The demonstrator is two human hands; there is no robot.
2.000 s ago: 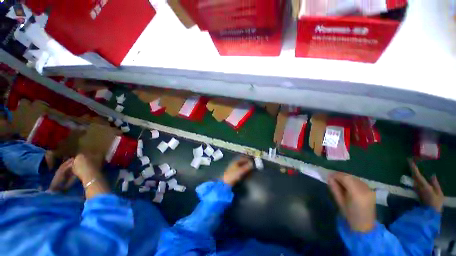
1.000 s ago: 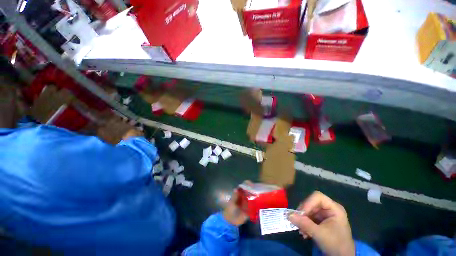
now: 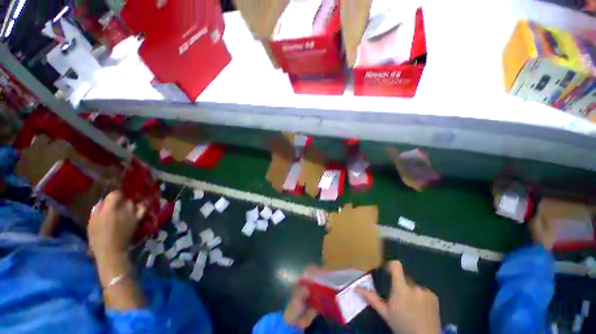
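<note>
A small red retail carton [image 3: 321, 301] with its brown lid flap [image 3: 353, 238] standing open is in front of me at the bottom centre. My left hand [image 3: 298, 308] grips its left side. A white printed label [image 3: 355, 298] lies against the carton's right side. My right hand [image 3: 406, 302] is at the label, with its thumb on it and its index finger raised. Part of both hands is cut off or blurred.
Open red cartons [image 3: 331, 184] lie on the green belt [image 3: 376, 199] past the pale strip [image 3: 431, 242]. White paper pieces [image 3: 186, 242] are scattered at left. The white shelf [image 3: 457, 78] holds larger red cartons. People in blue smocks sit on both sides.
Since one second ago, the label has moved from hanging beside the carton to lying against its side, and the carton has tilted. Earlier still, my hands held no carton. The view has shifted.
</note>
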